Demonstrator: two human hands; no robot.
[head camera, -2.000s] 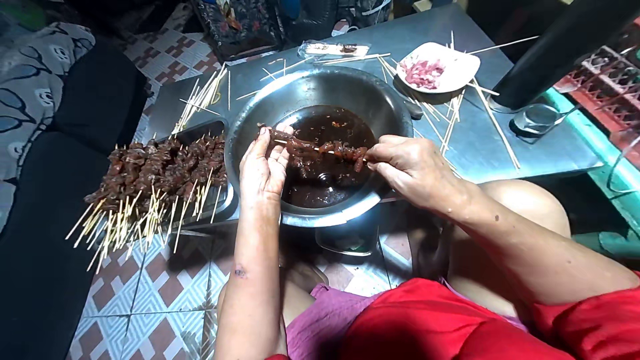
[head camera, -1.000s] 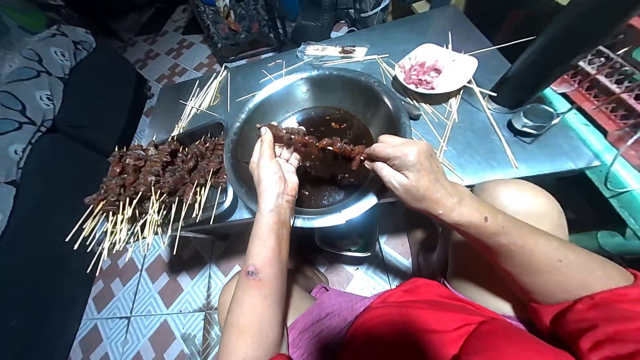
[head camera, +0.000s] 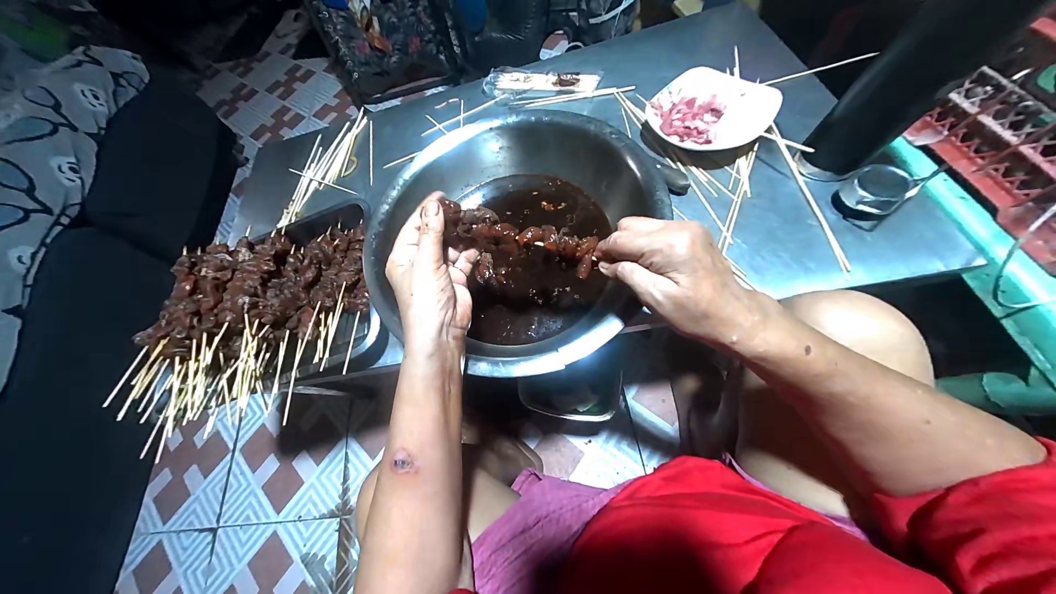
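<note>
A skewer threaded with dark marinated meat (head camera: 528, 235) is held level across a large stainless steel basin (head camera: 528, 124). My left hand (head camera: 433, 276) cups the meat at the skewer's left end, thumb up. My right hand (head camera: 681, 268) pinches the skewer's right end close to the last pieces. Dark marinade (head camera: 528, 322) with bits floating in it fills the basin's bottom. To the left, a metal tray (head camera: 371, 334) bears a pile of meat skewers (head camera: 256, 285), their bare stick ends towards me.
Loose bamboo sticks (head camera: 326, 169) lie on the metal table (head camera: 874, 239) around the basin. A white plate (head camera: 763, 103) holds pale pink meat pieces (head camera: 689, 122). Behind are a plastic packet (head camera: 540, 82) and, at right, a dark post (head camera: 895, 91), a glass (head camera: 874, 194) and red crates (head camera: 1002, 124).
Both hands stay over the basin with the skewer between them. The fingers of my left hand have opened a little from around the meat.
</note>
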